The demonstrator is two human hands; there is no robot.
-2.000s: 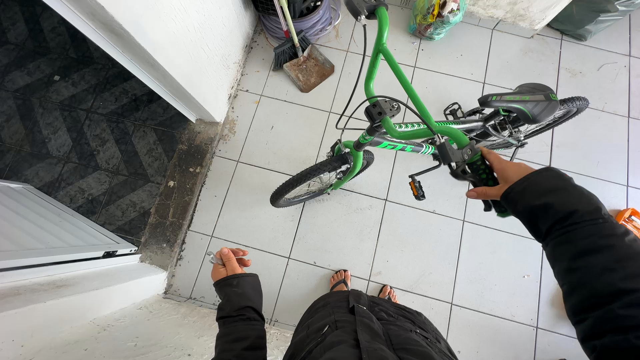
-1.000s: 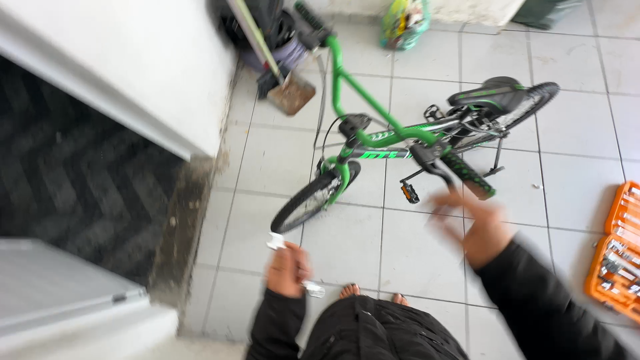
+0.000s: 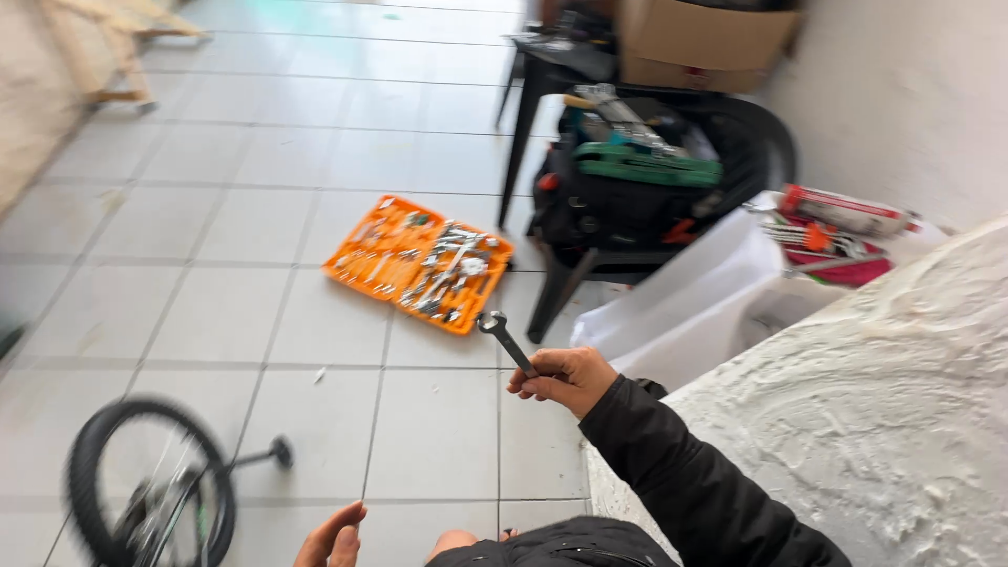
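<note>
Between the thumb and fingers of my right hand (image 3: 563,378) is an open-end wrench (image 3: 508,342), its jaw pointing up and left. My left hand (image 3: 335,539) shows only partly at the bottom edge, thumb and finger apart; whether it holds something cannot be seen. Beyond the wrench, an orange tool case (image 3: 394,295) lies unfolded on the tiled floor with wrenches and small metal tools in it. At the lower left is a bicycle wheel (image 3: 79,480) with part of the frame, and a small training wheel or stand foot beside it.
A black plastic chair (image 3: 776,142) holds a black bag (image 3: 583,205) with tools on top. Behind it are a cardboard box (image 3: 701,39) and a dark table. A white sack (image 3: 677,291) with assorted items leans near the rough white wall (image 3: 850,394). Wooden legs (image 3: 118,55) stand upper left.
The view has swung far towards the tool case. My right hand, earlier at the bicycle's handlebar, is away from it and holds a wrench. My left hand has dropped mostly out of sight.
</note>
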